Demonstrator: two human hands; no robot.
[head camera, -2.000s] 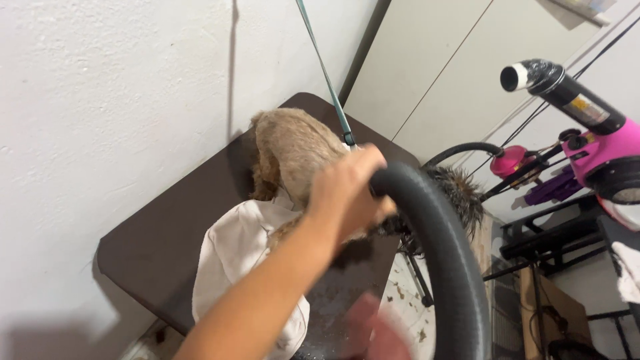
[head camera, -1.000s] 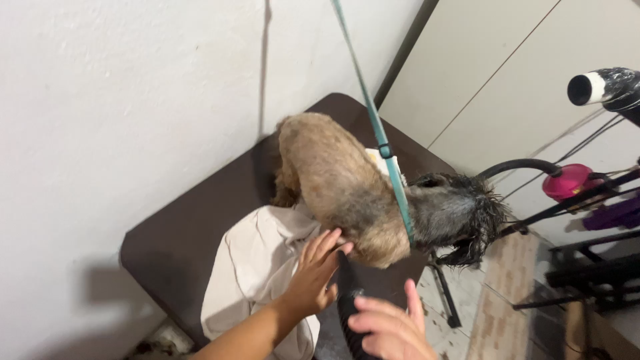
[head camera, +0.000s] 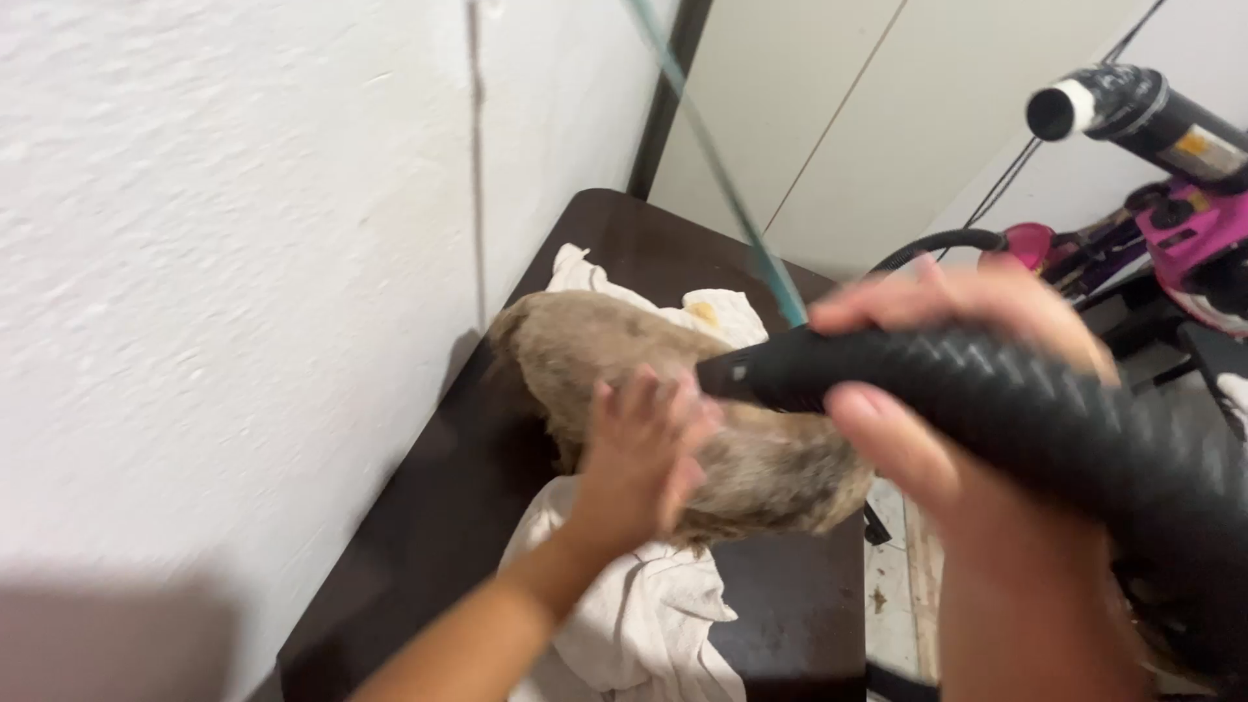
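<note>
A dog with short tan and grey fur (head camera: 585, 346) stands on a dark brown grooming table (head camera: 439, 526). My left hand (head camera: 643, 453) rests on its side with the fingers spread. My right hand (head camera: 975, 390), blurred, grips the black corrugated hose of a pet dryer (head camera: 926, 380); its nozzle points at the dog's back beside my left fingers. A teal grooming leash (head camera: 717, 161) runs down toward the dog's front, which the hose and my right hand hide. A white cloth (head camera: 653, 624) lies under and in front of the dog, and more cloth shows behind it.
A textured white wall (head camera: 244, 244) borders the table at left. Light panels (head camera: 790, 117) stand behind. At right are a pink device (head camera: 1204, 239), a black tube with a white end (head camera: 1150, 117) and a dark rack. Tiled floor (head camera: 887, 585) shows beside the table.
One second ago both hands were low by the dog's near side; now my right hand holds the hose up over its back and my left hand lies further up its side. The dog's head is now hidden.
</note>
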